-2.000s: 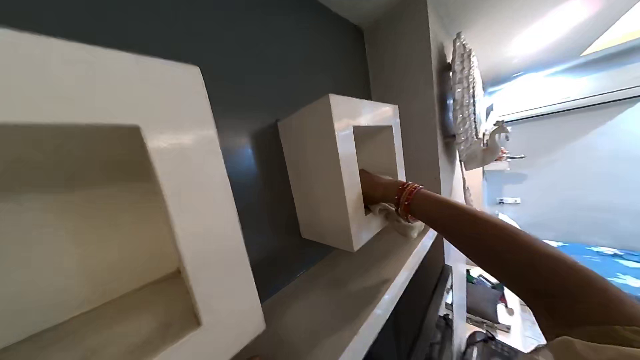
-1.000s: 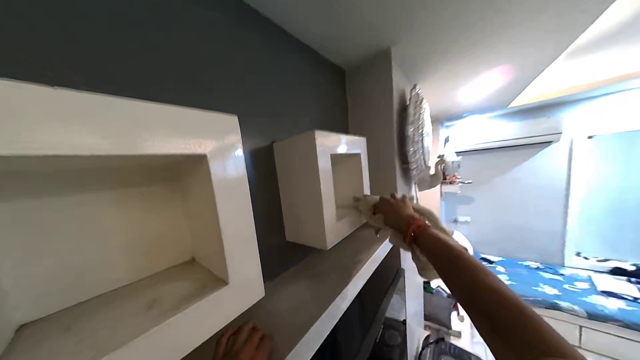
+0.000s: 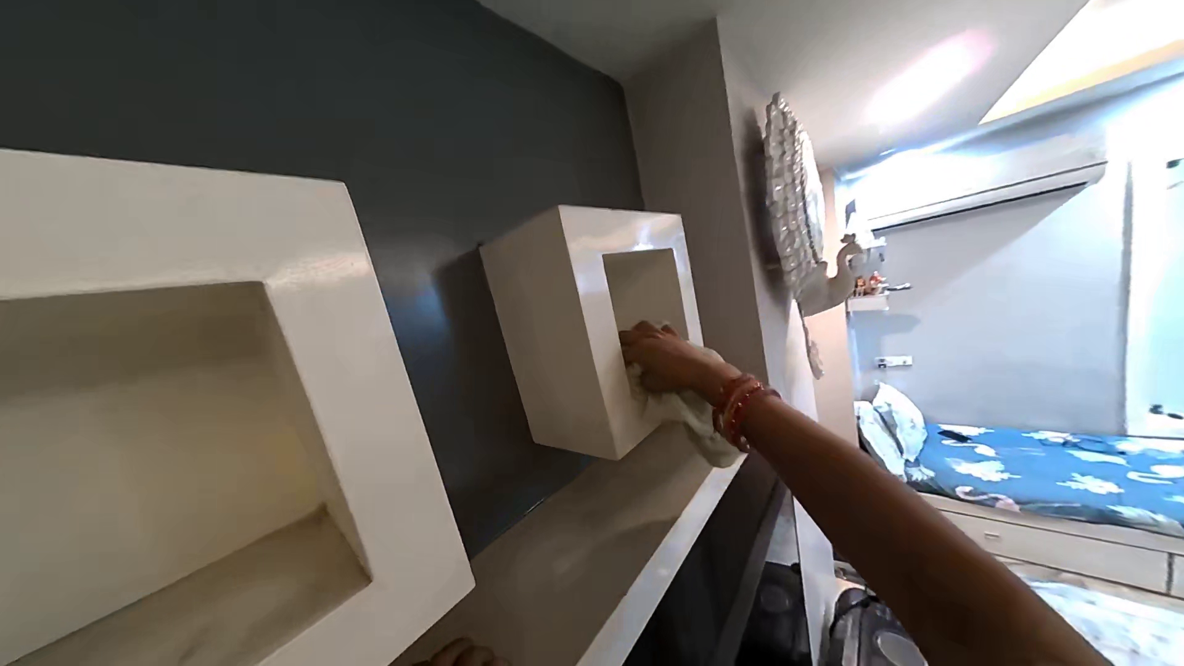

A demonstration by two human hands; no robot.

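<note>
My right hand (image 3: pixel 668 359), with red bangles at the wrist, grips a pale cloth (image 3: pixel 689 416) at the opening of a small white box shelf (image 3: pixel 550 338) on the dark wall. The cloth hangs over the lower front edge of that box. Only the fingers of my left hand (image 3: pixel 462 653) show, at the bottom edge by the long ledge (image 3: pixel 555 555); whether they hold anything cannot be seen. A larger white box shelf (image 3: pixel 407 444) fills the left side.
A peacock-shaped wall ornament (image 3: pixel 795 203) projects from the wall right of the small box. Below the ledge are dark speakers (image 3: pixel 777 610). Farther right are a bed with a blue floral cover (image 3: pixel 1045 472), a small wall shelf (image 3: pixel 868 302) and an air conditioner (image 3: pixel 990 194).
My right hand, at the small box's opening two seconds ago and near its front edge one second ago, is at the opening again with the cloth. The view has shifted.
</note>
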